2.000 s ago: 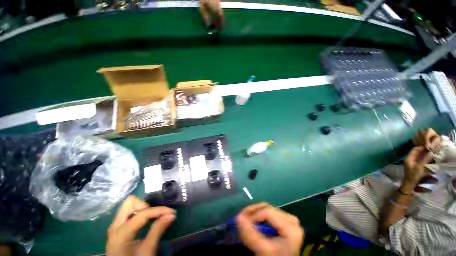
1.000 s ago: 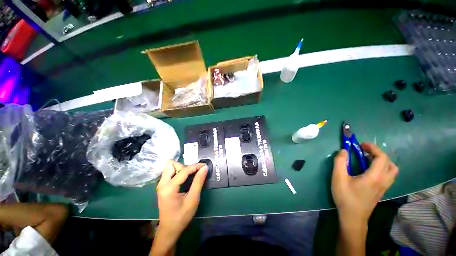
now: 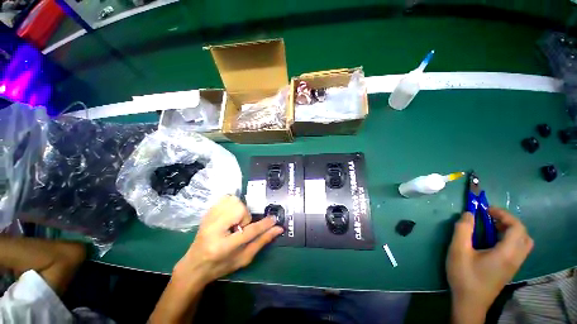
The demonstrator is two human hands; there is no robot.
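Note:
The black assembly fixture (image 3: 305,202), two plates side by side with white print and labels, holds dark housings in its nests. My left hand (image 3: 235,237) reaches over the left plate, its fingertips on the lower-left housing (image 3: 274,214); whether it pinches anything thin is hidden. A ring shows on one finger. My right hand (image 3: 490,256) is around the blue-handled nippers (image 3: 482,218), which lie on the bench, jaws pointing away. A glue bottle with yellow tip (image 3: 422,185) lies just left of the jaws.
Three open cartons (image 3: 258,136) stand behind the fixture. A clear bag of black parts (image 3: 148,209) and a large dark bag (image 3: 76,183) are left. A blue-tipped bottle (image 3: 405,92), loose black part (image 3: 405,227), white strip (image 3: 390,255), and black parts (image 3: 530,145) lie right. Another person's arm (image 3: 44,253) is left.
The view has shifted. My left hand has come over the fixture to its lower-left nest and its fingers now press flatter there. The nippers, earlier in my raised right hand, are now down on the bench.

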